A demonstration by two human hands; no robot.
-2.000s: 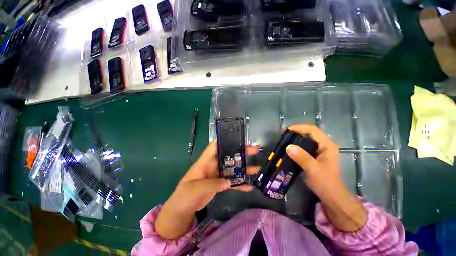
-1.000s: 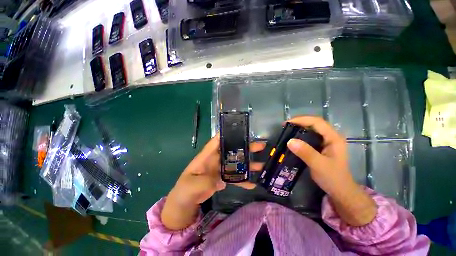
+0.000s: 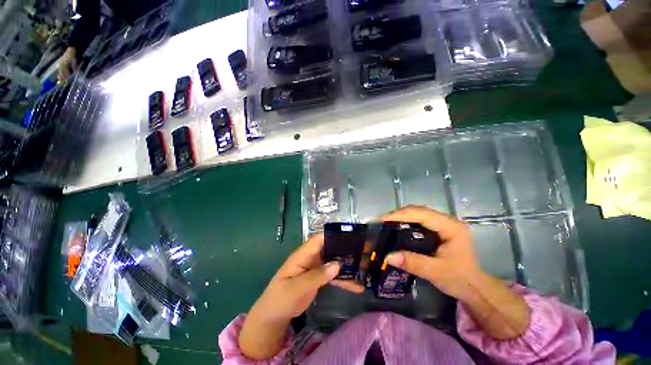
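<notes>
My left hand holds a black phone with its open back recess up, pale labels at the near end. My right hand holds more black phones stacked side by side, with orange marks on their edges; how many cannot be told. The two hands are close together and the phones touch or nearly touch. Both are over the near left part of a clear blister tray. A small pale patch shows in the tray's far left pocket.
Stacked blister trays with phones stand behind on a white board. Black-and-red phones lie further left. Crinkled plastic bags and a thin dark stick lie left. Yellow sheets lie right. Another person's hand shows far left.
The hands have drawn together and the left-hand phone now meets the right-hand stack. The phones are tilted differently. The camera view has shifted, showing more of the trays behind.
</notes>
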